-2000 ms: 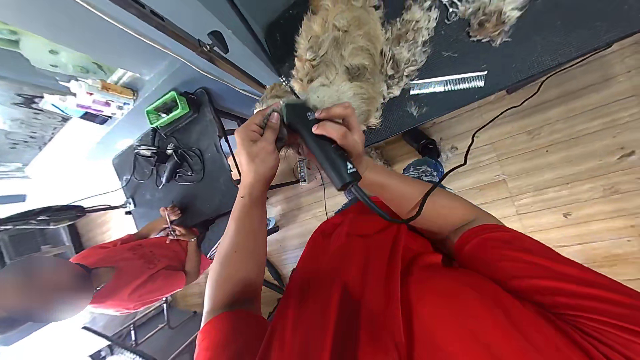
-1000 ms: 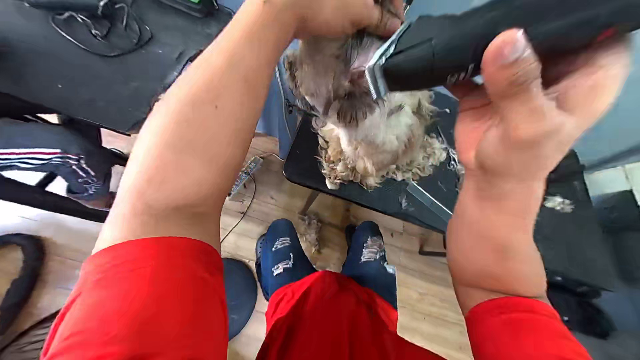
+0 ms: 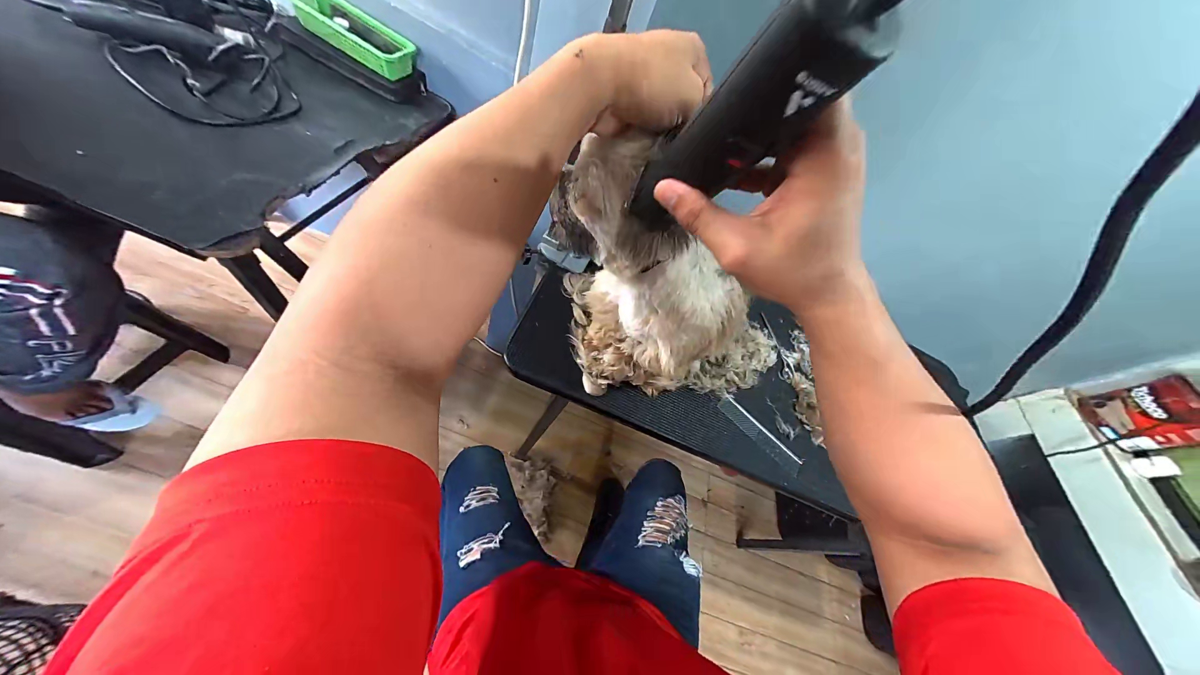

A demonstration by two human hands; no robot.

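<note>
A dog (image 3: 656,300) with light fur sits on a black grooming table (image 3: 637,412), clipped tufts of hair around it. My right hand (image 3: 787,216) holds a black electric clipper (image 3: 750,103) from the right, its lower end against the fur of the dog's head; the blade is hidden. My left hand (image 3: 652,80) is closed at the top of the dog's head, its fingertips mostly hidden, so what exactly they grip is unclear. A metal comb (image 3: 761,431) lies on the table to the right of the dog.
At the left a second black table (image 3: 112,159) holds corded clippers (image 3: 159,33) and a green plastic basket (image 3: 361,42). Another person's leg and sandalled foot (image 3: 84,403) show at the left edge. A thick black cord (image 3: 1097,272) hangs at the right, near a blue wall.
The clipper has gone from roughly level to steeply slanted, with its lower end now against the dog's head. The view has shifted greatly since two seconds ago.
</note>
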